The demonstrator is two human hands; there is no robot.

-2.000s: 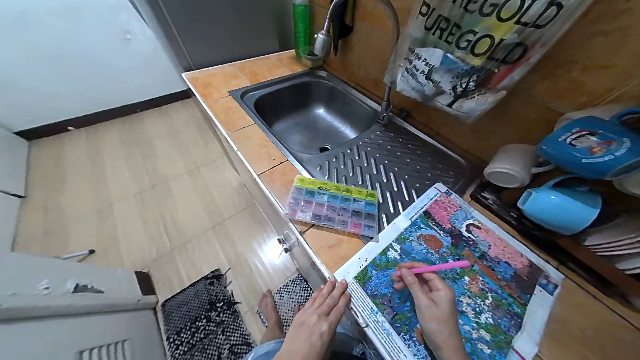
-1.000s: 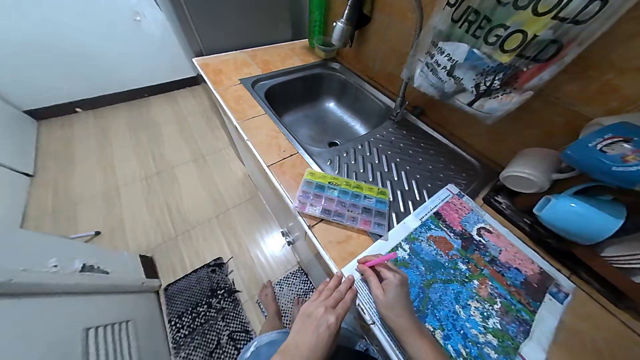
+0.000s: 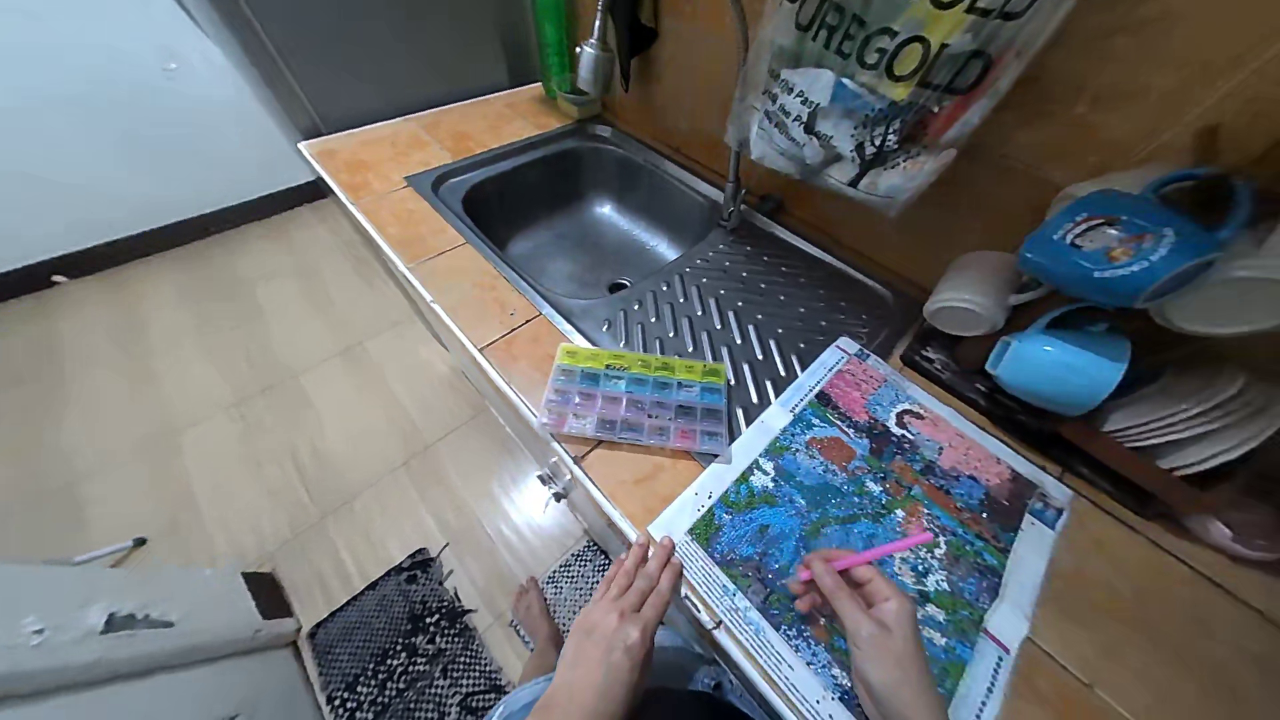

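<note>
A diamond painting canvas (image 3: pixel 790 480) lies on the tiled counter, partly over the sink's drainboard, its picture mostly covered in coloured beads. My right hand (image 3: pixel 870 620) holds a pink applicator pen (image 3: pixel 868 556) between thumb and fingers above the lower middle of the picture. My left hand (image 3: pixel 625 620) rests flat, fingers together and holding nothing, at the canvas's near left corner by the counter edge. Beyond the canvas, a clear plastic bead organizer (image 3: pixel 635 400) with a yellow row and many small compartments lies across the tiles and the drainboard's edge.
A stainless steel sink (image 3: pixel 590 210) with a faucet (image 3: pixel 733 190) is set in the counter. A plastic bag (image 3: pixel 880 100) hangs on the wall above it. A dish rack at right holds a blue mug (image 3: pixel 1120 245), a light blue cup (image 3: pixel 1065 365) and stacked plates (image 3: pixel 1200 420).
My right hand with the pink pen has moved from the canvas's left margin, near my left hand, back over the picture. My left hand stays at the corner.
</note>
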